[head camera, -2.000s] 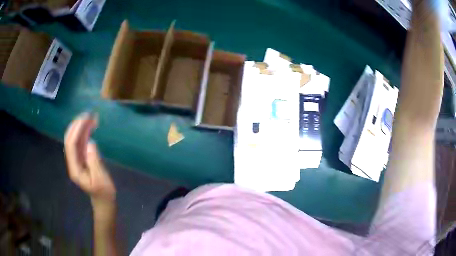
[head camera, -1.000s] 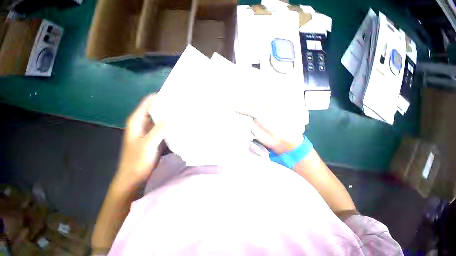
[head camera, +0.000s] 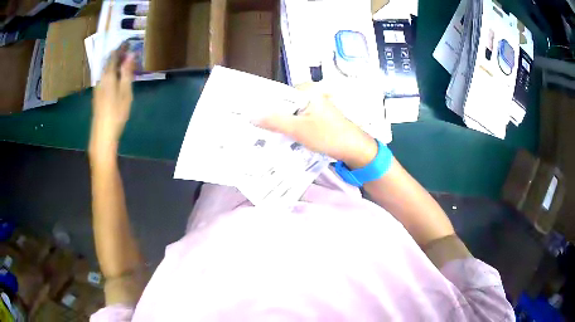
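My right hand, with a blue wristband, holds a small stack of white instruction leaflets with grey print in front of my body. My left hand is raised at the left, blurred, its fingertips over a white printed piece by the left end of the erected open cartons. Whether it grips that piece cannot be told. The open cartons stand side by side with plain brown insides, cut off by the top edge.
Flat cartons with a watch picture and black panel lie right of the open boxes. Another fanned stack lies farther right. Another open carton stands at far left. A brown corrugated box is beside the green bench.
My left hand has let go of the leaflets and moved up and left to the cartons. My right hand keeps the leaflets, now with their print showing. The open cartons sit higher in view.
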